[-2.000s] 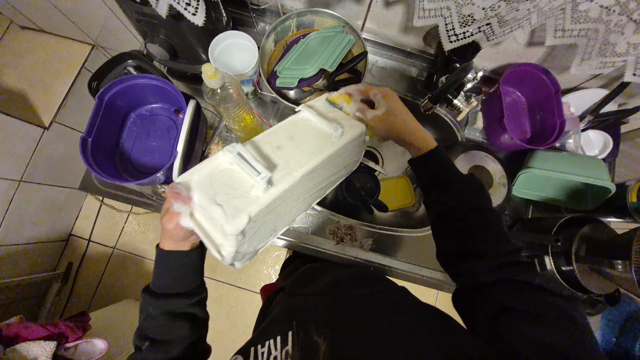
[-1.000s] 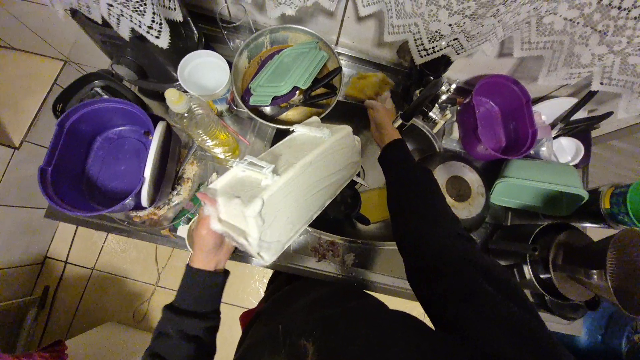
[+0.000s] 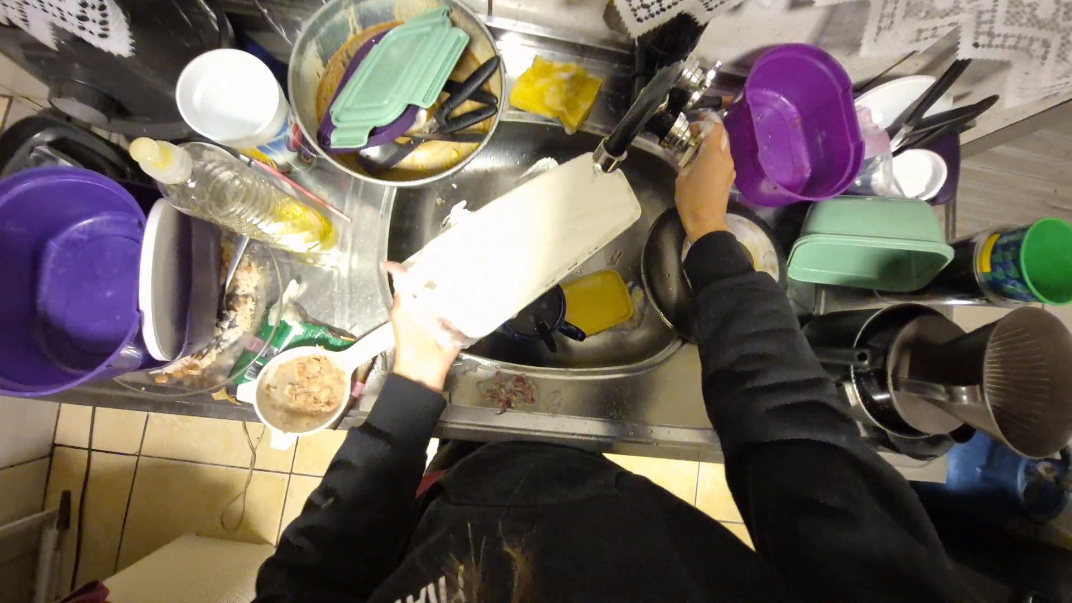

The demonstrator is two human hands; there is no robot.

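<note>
My left hand (image 3: pixel 423 335) grips the lower left end of a long white plastic container (image 3: pixel 528 243), which slants over the steel sink (image 3: pixel 586 360). Its upper right end lies under the black spout of the faucet (image 3: pixel 641 117). My right hand (image 3: pixel 706 180) is on the faucet's metal handle, its fingertips partly hidden. A soapy yellow sponge (image 3: pixel 555 90) rests behind the basin. Inside the sink are a yellow plastic dish (image 3: pixel 597 301), a dark mug (image 3: pixel 538 314) and a dark pan (image 3: pixel 667 272), partly behind my right sleeve.
At left stand a purple tub (image 3: pixel 75 276), a dish soap bottle (image 3: pixel 243 201), a white tub (image 3: pixel 230 96) and a strainer with food scraps (image 3: pixel 303 389). A large pot of dishes (image 3: pixel 398 172) sits behind the sink. Rightward are a purple container (image 3: pixel 796 126), a green container (image 3: pixel 871 243) and metal pots (image 3: pixel 888 368).
My right hand has left the sponge behind the basin and moved right to the faucet. The white container, foamy before, has come under the spout in my left hand.
</note>
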